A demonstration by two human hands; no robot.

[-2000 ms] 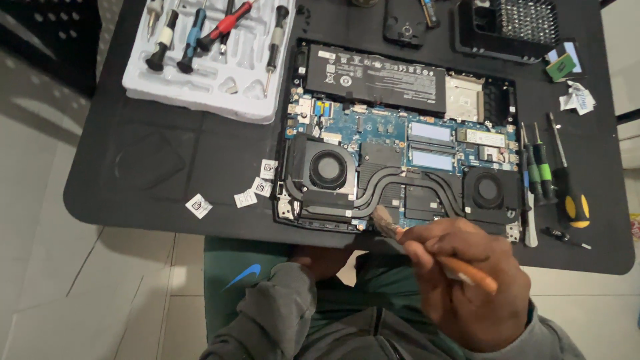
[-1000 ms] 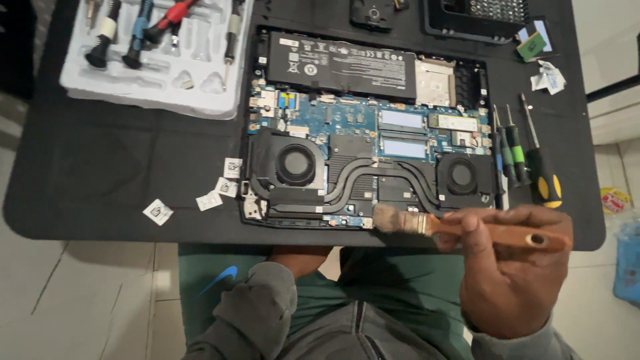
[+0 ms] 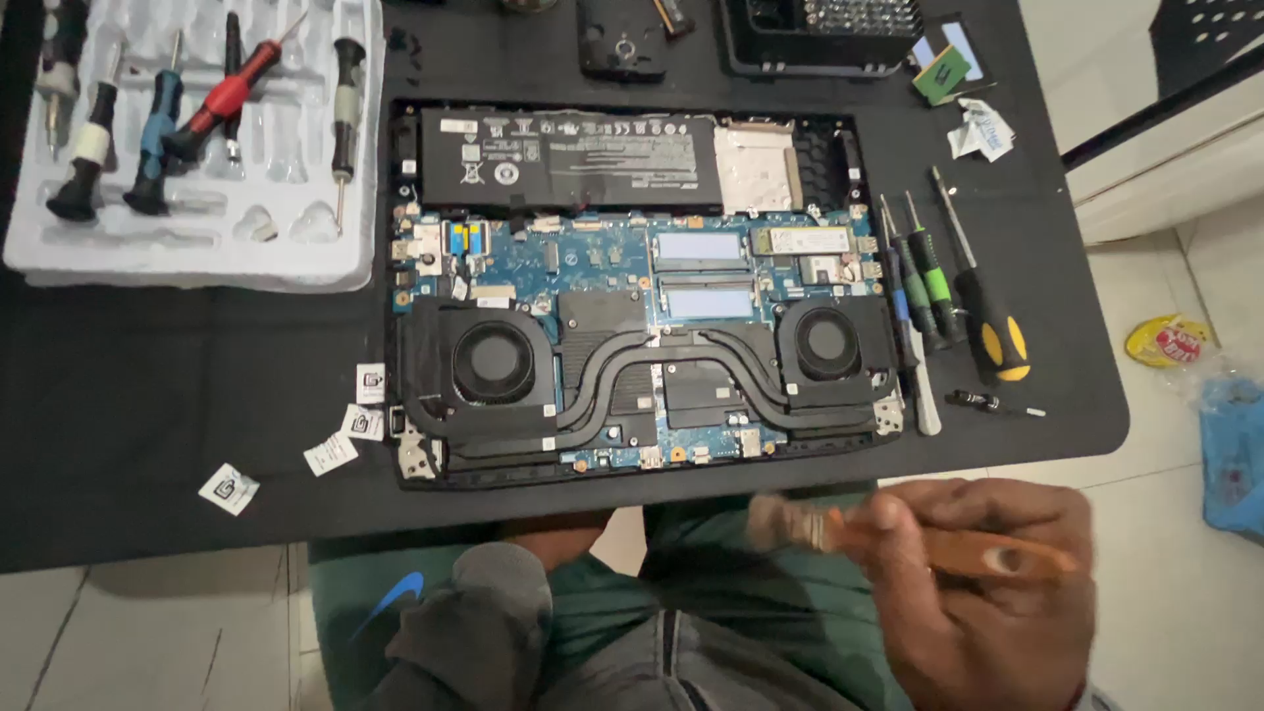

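Note:
My right hand grips a paintbrush by its wooden handle, the blurred bristles pointing left over my lap, just off the near table edge. Beyond it on the black table lies an opened laptop base. Its battery spans the far side, and the blue motherboard crosses the middle. A left fan and a right fan are joined by dark heat pipes. My left hand shows only in part below the table edge, near the grey sleeve; its fingers are hidden.
A white plastic tray with several screwdrivers stands far left. Small white stickers lie left of the laptop. Right of it are several screwdrivers, including a black-and-yellow one, and a white pry tool. A black case sits at the back.
The brush was over the laptop's near edge in both earlier frames; my right hand has drawn it back toward me, off the laptop. The view has shifted somewhat.

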